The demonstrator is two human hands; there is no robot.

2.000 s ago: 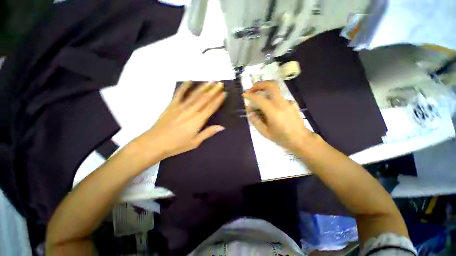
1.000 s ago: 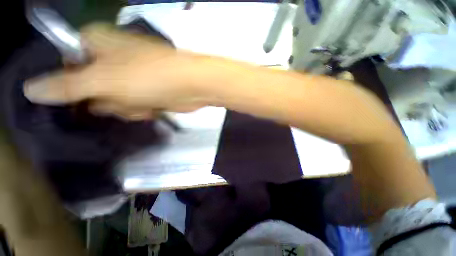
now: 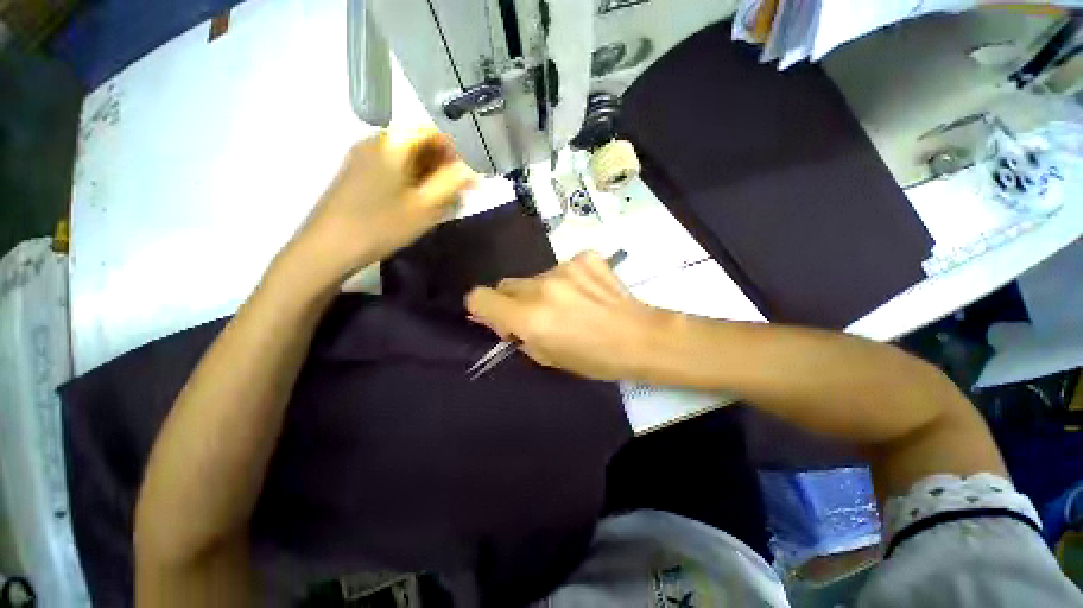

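A large dark purple-brown garment panel point(image 3: 451, 439) lies over the table's front edge, with one narrower end reaching up to the presser foot and needle point(image 3: 523, 188). My right hand point(image 3: 564, 315) is on the cloth and holds thin silvery tweezers point(image 3: 495, 356) pointing down and left; its thumb and fingers are also close on the cloth. My left hand point(image 3: 392, 196) is left of the needle, above the far edge of the cloth, fingers curled and blurred; whether it grips anything I cannot tell.
The white-cream machine head point(image 3: 487, 71) stands above my hands, with a cream ribbed roller point(image 3: 615, 165) beside the needle. A stack of dark cut panels point(image 3: 784, 190) lies on the right. Papers point(image 3: 879, 24) are at the top right. A blue-white plastic packet point(image 3: 822, 511) is below the table.
The large dark cloth has moved from the far left to the front of the table. My right hand has come back from the left to near the needle. My left hand is by the needle.
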